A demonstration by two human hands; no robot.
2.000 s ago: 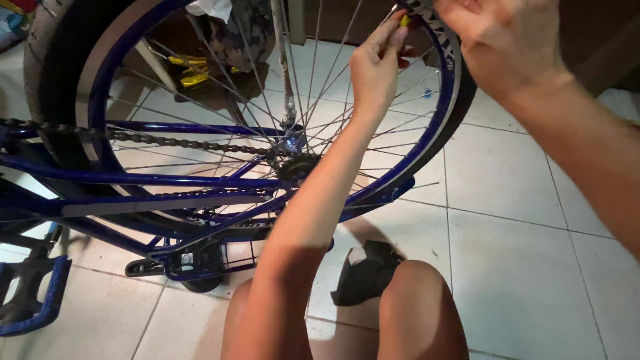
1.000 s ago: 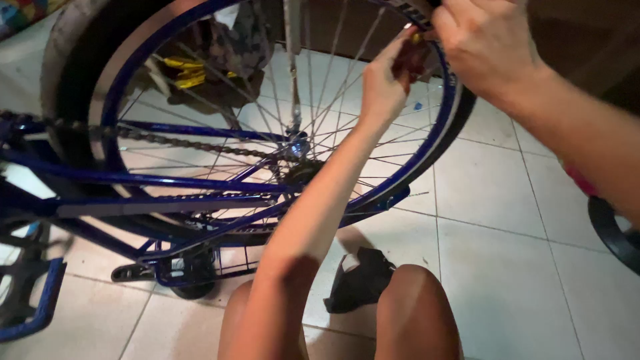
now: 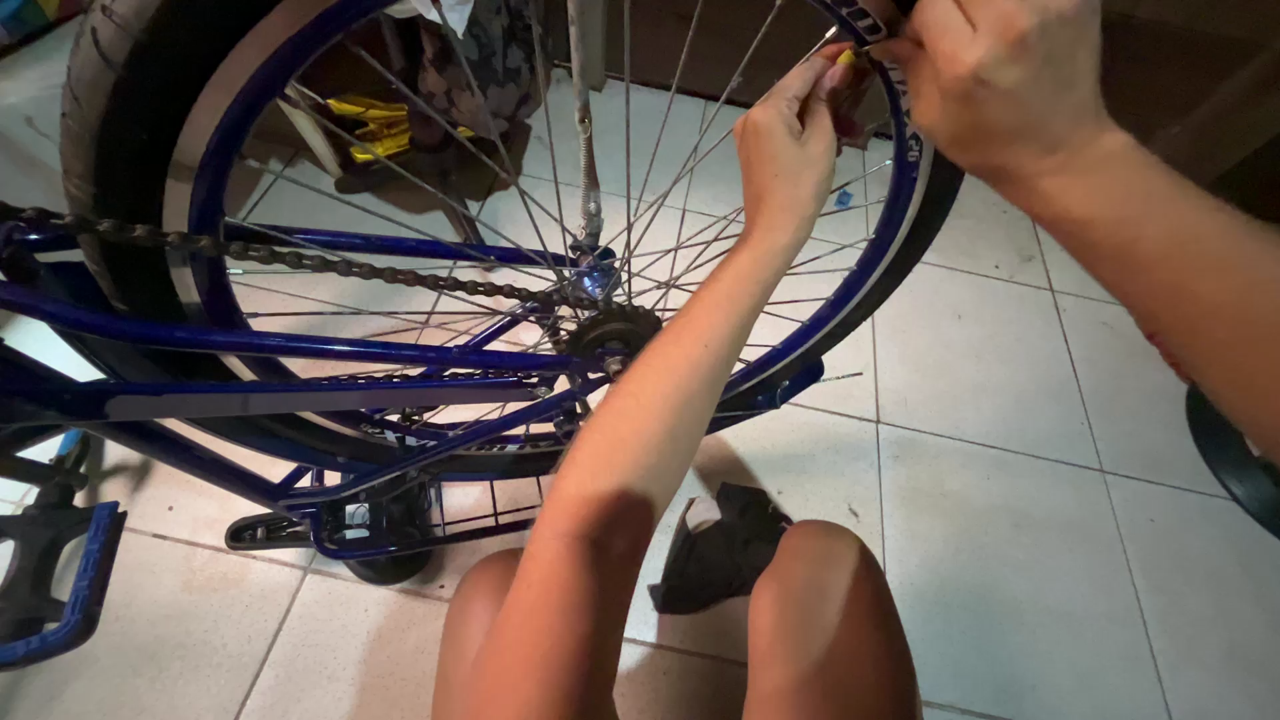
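Observation:
A bicycle wheel with a blue rim (image 3: 212, 200) and a black tyre (image 3: 120, 150) fills the upper left and middle. My left hand (image 3: 795, 130) reaches through the spokes area to the rim's upper right, its fingertips pinching a small yellow piece (image 3: 847, 57). Close beside it, my right hand (image 3: 1000, 80) is curled at the outer side of the rim and tyre; its fingertips touch the rim near the yellow piece, and what lies inside the hand is hidden. Left of my forearm are the rear sprocket (image 3: 612, 335) and the chain (image 3: 350, 268).
The blue frame (image 3: 250, 343) extends left to a pedal (image 3: 95, 590). A black cloth-like item (image 3: 720, 560) lies on the tiled floor by my knee. Behind the wheel are yellow-and-dark items (image 3: 370, 125). A dark round object (image 3: 1230, 460) is at the right edge.
Both hands stay at the upper right of the rim, with small shifts of the fingers. The dark round object at the right edge was out of view in the oldest frame.

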